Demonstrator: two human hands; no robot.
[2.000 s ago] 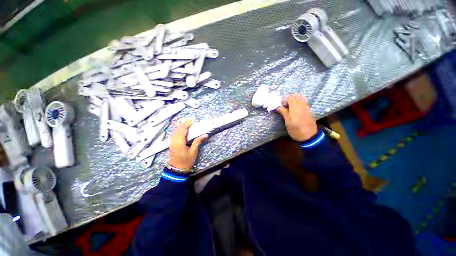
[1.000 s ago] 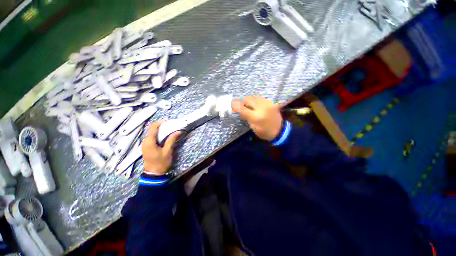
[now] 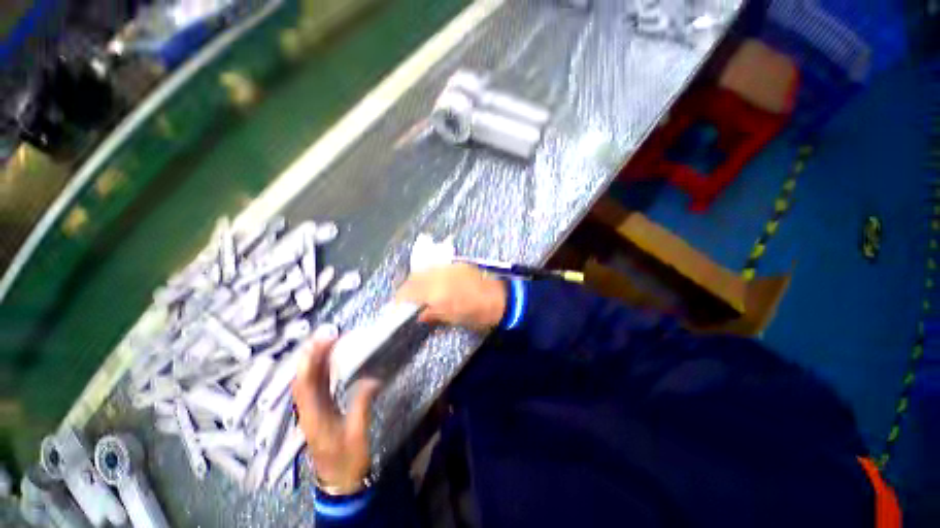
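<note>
A long pale handle piece (image 3: 373,345) is between my hands, tilted up to the right and blurred. My left hand (image 3: 335,418) holds its lower left end between thumb and fingers. My right hand (image 3: 459,295) has its curled fingers on the upper right end, hiding part of it. A crumpled white lump (image 3: 431,251) shows just beyond my right fingers. A thin dark rod with a yellowish tip (image 3: 546,273) runs right from beside my right hand; whether I hold it is hidden. A pile of loose handle covers (image 3: 232,345) lies left of the piece.
Two handheld fans (image 3: 495,119) lie side by side farther up the silver-covered bench. More fans (image 3: 119,469) are at the lower left, cut off by the edge. A green conveyor (image 3: 155,196) runs along the far side. A red stool (image 3: 711,134) stands right of the bench.
The view has turned and shifted. My right hand has come from the white lump onto the handle piece, close to my left hand. The piece now tilts more steeply, and more of the rod shows.
</note>
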